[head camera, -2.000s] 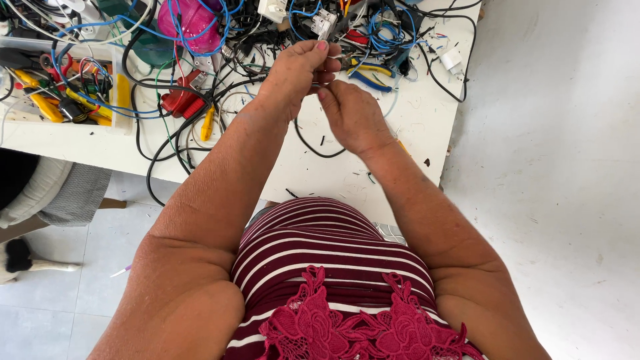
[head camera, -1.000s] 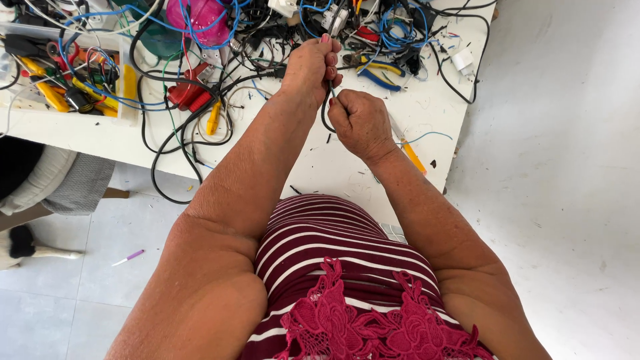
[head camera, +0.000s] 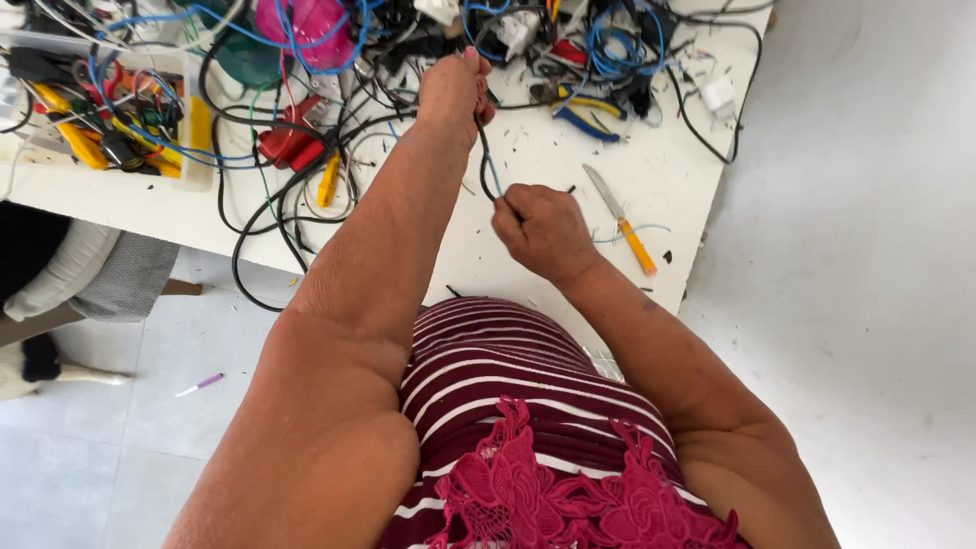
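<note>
Near the top middle, my left hand (head camera: 456, 93) is closed on a black cable (head camera: 483, 164), its thumb and fingertips pinched together. Below and to the right, my right hand (head camera: 545, 229) grips the lower part of that cable and a thin blue wire (head camera: 494, 174) beside it. The stretch between my hands bows to the left over the white table (head camera: 427, 221). A knife with a yellow handle (head camera: 637, 246) lies right of my right hand, a light blue wire under it. Pliers with blue and yellow handles (head camera: 587, 114) rest farther back.
Tangled cables and electrical parts cover the table's back. At left stand a clear plastic bin (head camera: 197, 137) of tools, a red tool (head camera: 293, 139) and a small yellow-handled tool (head camera: 329, 180). A white plug (head camera: 718, 96) lies near the right edge. An animal's leg (head camera: 95, 374) shows on the floor.
My right hand has moved down and away from my left hand, so more cable and the blue wire show between them. The yellow-handled knife, earlier mostly hidden by my right arm, is in full view.
</note>
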